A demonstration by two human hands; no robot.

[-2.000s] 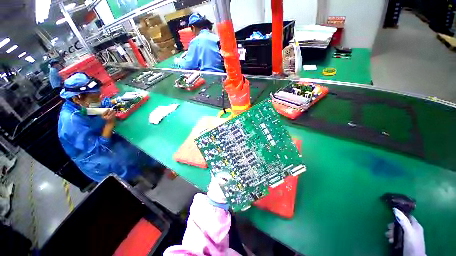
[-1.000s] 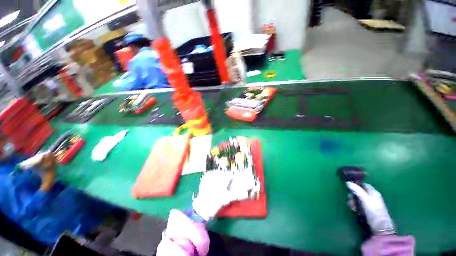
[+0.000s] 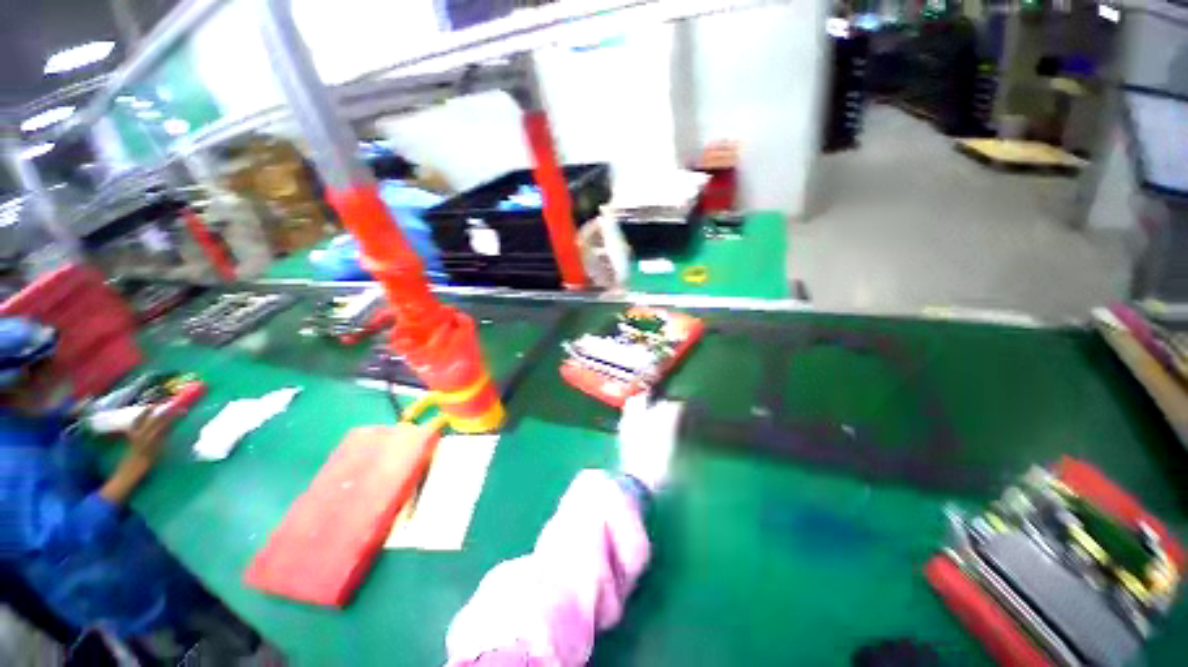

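Observation:
My left hand [image 3: 649,440], in a white glove below a pink sleeve, reaches forward to the front edge of a circuit unit [image 3: 625,341] on a red pad on the dark conveyor. The hand is blurred; I cannot tell whether it grips the pad. Another unit with pale metal blocks and green and yellow parts [image 3: 1066,560] lies tilted on a red pad at the lower right. My right hand is out of the picture. The top of a black object, likely the scanner [image 3: 892,653], shows at the bottom edge.
A red-orange foam pad [image 3: 341,516] and a white sheet [image 3: 447,493] lie left on the green bench, near the wrapped post [image 3: 414,313]. A crumpled white cloth [image 3: 242,424] lies farther left. A person in blue [image 3: 81,489] works at the left. A black bin [image 3: 502,235] stands behind.
My left hand has left the unit in front of me and reached forward to the conveyor. A unit on a red pad now lies at the right. My right hand has gone out of view.

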